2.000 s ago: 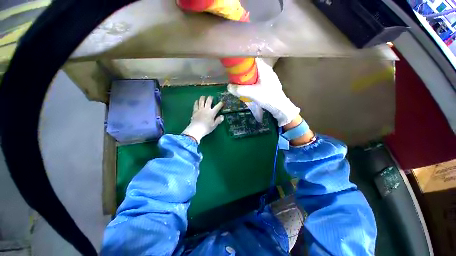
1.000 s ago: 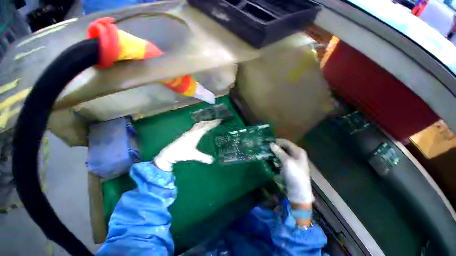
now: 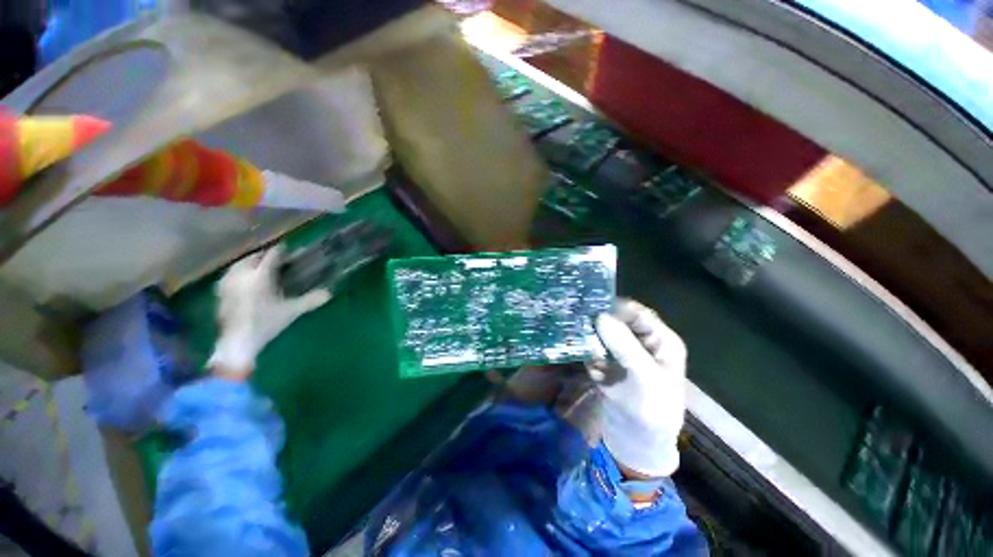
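Note:
My right hand [image 3: 645, 381], in a white glove, holds a green circuit board [image 3: 503, 310] by its right end, raised above the mat's right side, its white-marked face towards me. My left hand [image 3: 253, 307], also gloved, is at the left end of a second, darker circuit board [image 3: 335, 257] on the green mat [image 3: 316, 381]; blur hides whether the fingers grip it. The red-and-yellow hose nozzle [image 3: 201, 174] hangs above that board with its pale tip pointing right, touched by neither hand.
A blue-grey bin [image 3: 129, 364] stands at the mat's left end. A brownish side panel [image 3: 463, 141] stands between mat and conveyor belt [image 3: 751, 359], which carries several boards. The grey metal hood [image 3: 240, 82] is above the mat, with a dark tray at its top edge.
The view has turned right, showing more of the conveyor. The board in my right hand now shows its white-marked face. My left hand has moved to the second board. Earlier my right hand let go of the nozzle.

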